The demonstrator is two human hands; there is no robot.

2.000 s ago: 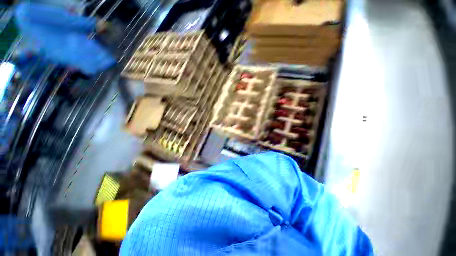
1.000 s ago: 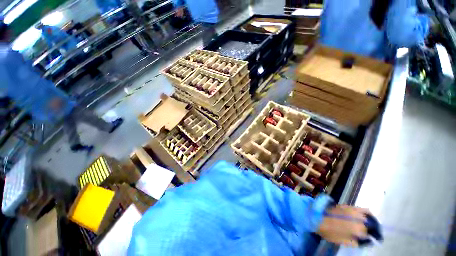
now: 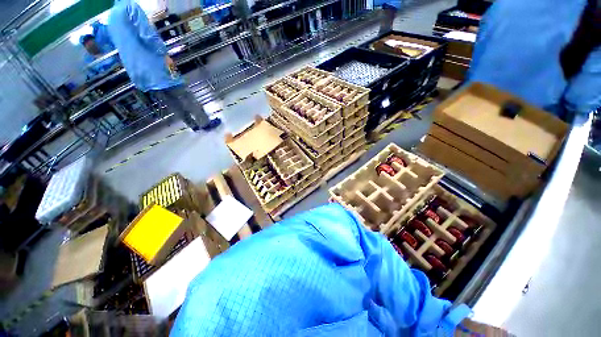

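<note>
My left hand is cut off by the bottom edge at the lower right. Only its back near the wrist shows, past the blue sleeve; the fingers are hidden, so I cannot tell whether it holds anything. My right hand is out of the picture. Nearest beyond my sleeve is a divided tan parts tray with a few red coils at its far end and several bare cells. A second divided tray, lower and to its right, holds several dark red coils.
Stacked parts trays stand on the floor beyond. Cardboard cartons stand at the right, beside a metal rail. Black crates stand behind. A yellow box and white sheets are lower left. People in blue stand upper left and upper right.
The view has shifted and sharpened, so the trays sit farther right. My left hand, seen with dark-tipped fingers a second ago, is now mostly below the frame. The person at left appears farther away.
</note>
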